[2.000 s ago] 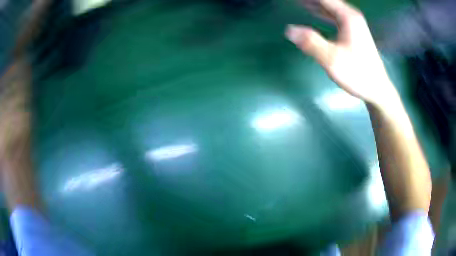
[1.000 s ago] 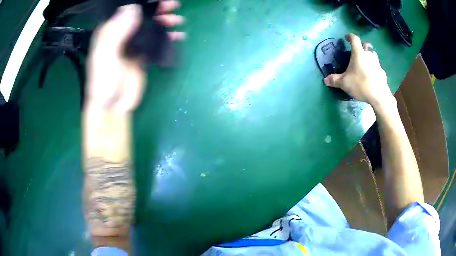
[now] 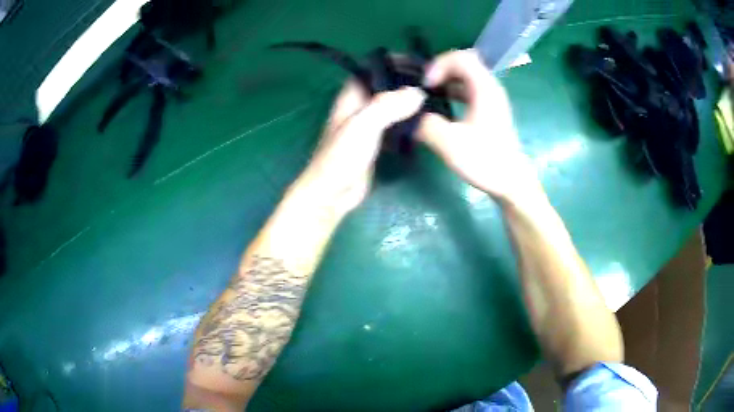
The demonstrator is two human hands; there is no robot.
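Note:
My left hand and my right hand meet at the upper middle of the head view. Both grip a black strap assembly just above the green work surface. A thin curved black strap sticks out from it to the left. The assembly is blurred and largely covered by my fingers, so its exact parts cannot be told.
A black parts pile lies at right. A pale metal post stands at top centre-right. Black strap units lie at upper left beside a white strip. An open cardboard box is below the bench edge at right.
My hands have come together on one black assembly. My right hand has moved left from the rounded plate at right. The view has shifted, and the post and pile now show.

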